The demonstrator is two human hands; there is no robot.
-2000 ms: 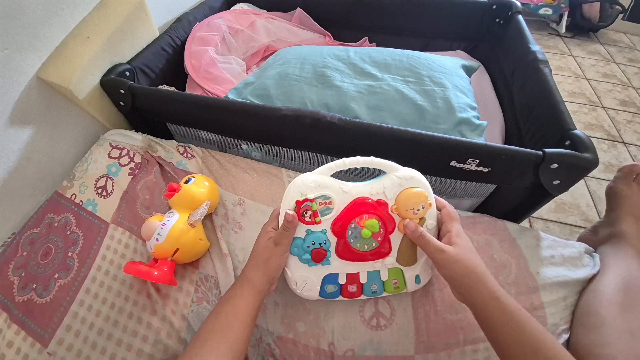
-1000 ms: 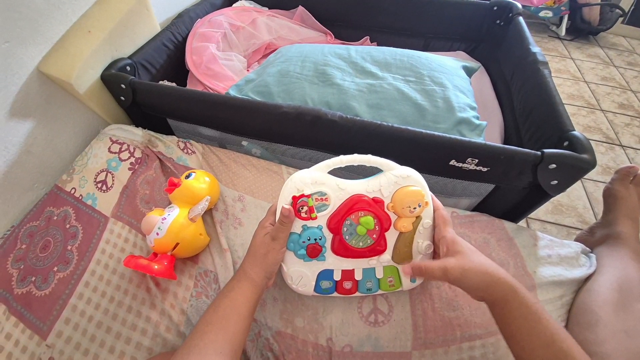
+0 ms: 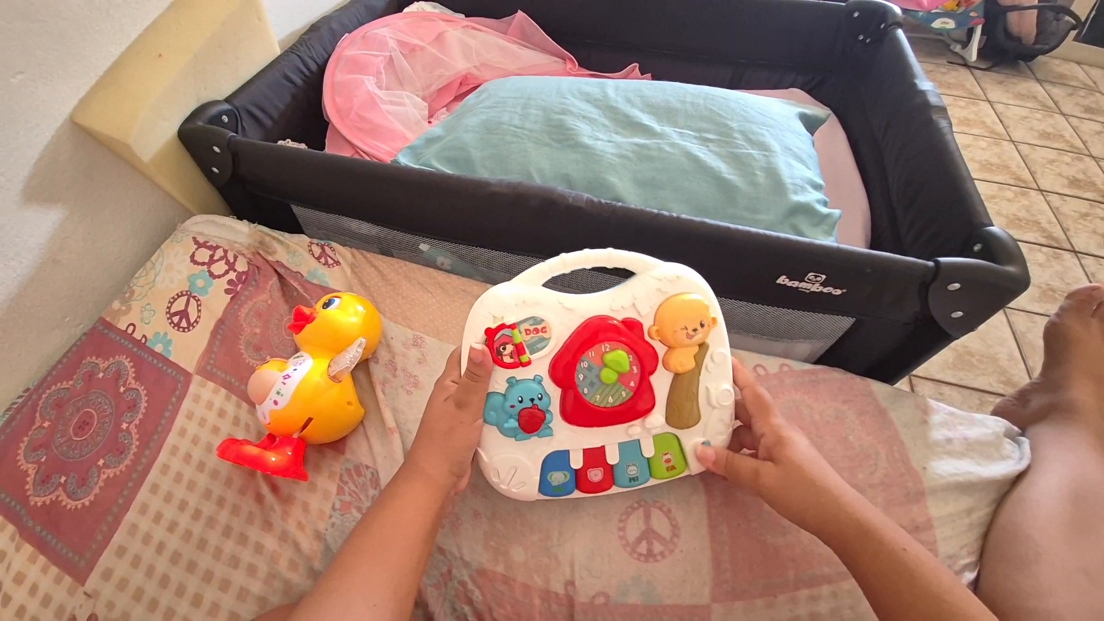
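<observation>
Between my hands is a white plastic toy piano (image 3: 517, 302) with a top handle, a red house-shaped clock (image 3: 608, 371), a yellow monkey figure, a blue squirrel and coloured keys (image 3: 595, 470) along its lower edge. My left hand (image 3: 448, 427) grips its left side, thumb on the front. My right hand (image 3: 763, 440) holds the lower right edge, the thumb by the corner beside the green key. A yellow plastic toy duck (image 3: 332, 405) with red feet lies on the patterned bedspread to the left, touched by neither hand.
Beyond the bed stands a black playpen (image 3: 604, 216) holding a light blue pillow (image 3: 638, 147) and pink netting (image 3: 379, 78). A foam block (image 3: 172, 103) leans by the wall at left. A bare leg and foot (image 3: 1061, 371) rest at right, near the tiled floor (image 3: 1018, 172).
My right hand has moved down the toy's right side, its thumb going from the monkey figure to the lower right corner. My left hand keeps its hold. The duck has not moved.
</observation>
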